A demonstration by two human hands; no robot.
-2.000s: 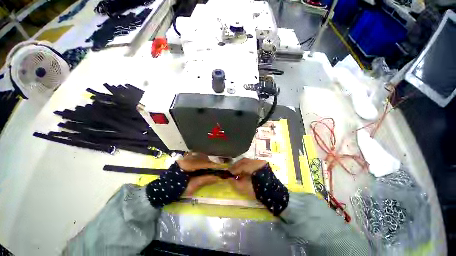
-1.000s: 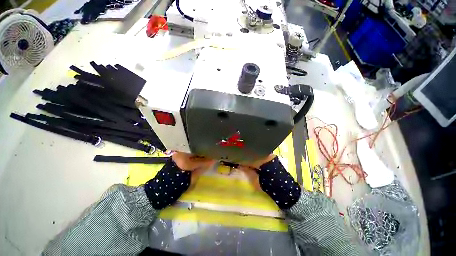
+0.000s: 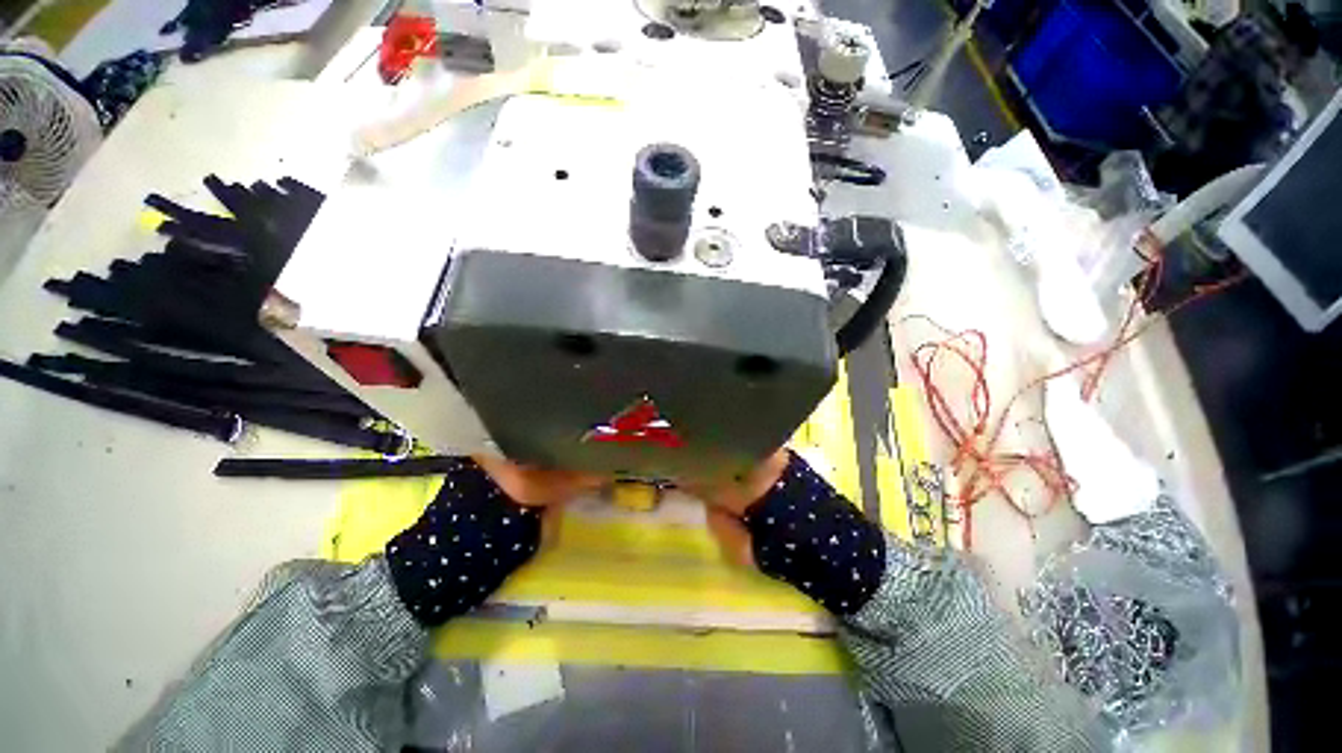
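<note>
The sewing machine's dark grey head cover (image 3: 633, 361) with a red logo stands right in front of me and hides the needle area. My left hand (image 3: 537, 483) and my right hand (image 3: 748, 493) reach under its lower edge from either side, and their fingers are mostly hidden. A black strap (image 3: 339, 466) lies flat on the table, and its right end runs to my left hand and goes out of sight. A small bit of dark strap or metal shows between the hands, above a yellowish block (image 3: 636, 497). Whether my right hand grips anything is hidden.
A fanned pile of black straps (image 3: 192, 324) with rings lies left of the machine. Rings line the yellow tape (image 3: 905, 441) at right. Red-orange cord (image 3: 979, 427), a white cloth (image 3: 1096, 449) and a bag of rings (image 3: 1126, 625) lie further right. A fan (image 3: 37, 133) stands far left.
My hands have moved forward from before the head to under its edge, carrying the strap in. The strap's middle is now hidden. The view has moved closer to the machine.
</note>
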